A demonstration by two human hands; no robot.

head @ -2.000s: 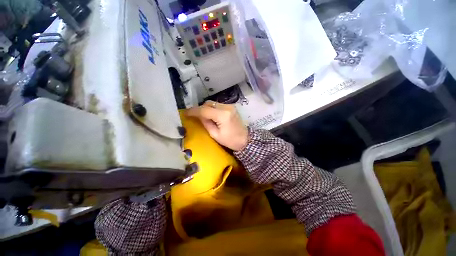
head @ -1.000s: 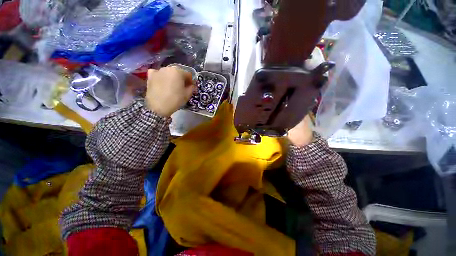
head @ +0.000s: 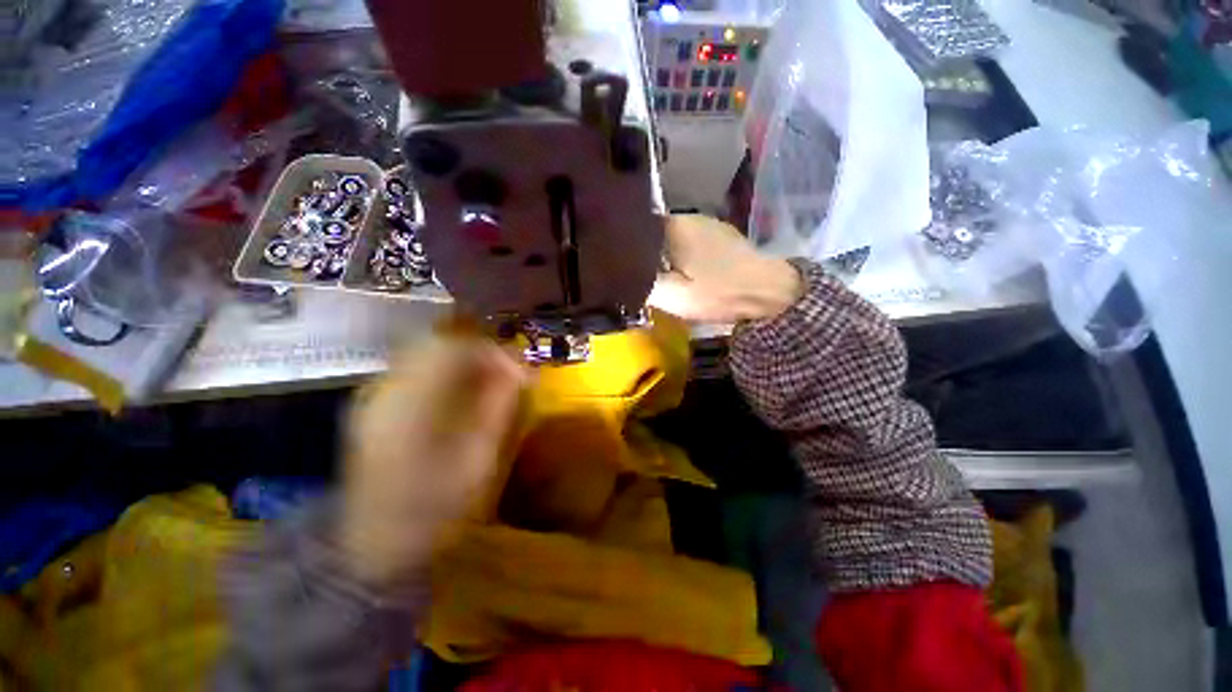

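The mustard-yellow garment (head: 595, 595) lies under the button clamp (head: 561, 346) of the sewing machine head (head: 534, 223) and hangs down in front. My left hand (head: 430, 439) is blurred, just left of the clamp and over the cloth; its finger positions and anything between them cannot be made out. My right hand (head: 723, 275) is beside the right side of the head, back of the hand up, with its fingertips hidden behind the head. The button tray (head: 257, 230), with two compartments of silver buttons, is left of the head.
The control panel (head: 692, 84) and white paper (head: 878, 149) stand behind. Clear plastic bags (head: 1067, 230) lie at right, and a blue bag (head: 169, 102) at upper left. A white bin (head: 1047, 469) with yellow cloth is at lower right, a yellow pile (head: 149, 581) at lower left.
My left hand has moved from the button tray to the clamp, uncovering the tray. My right hand remains right of the head and now shows more. The view has shifted.
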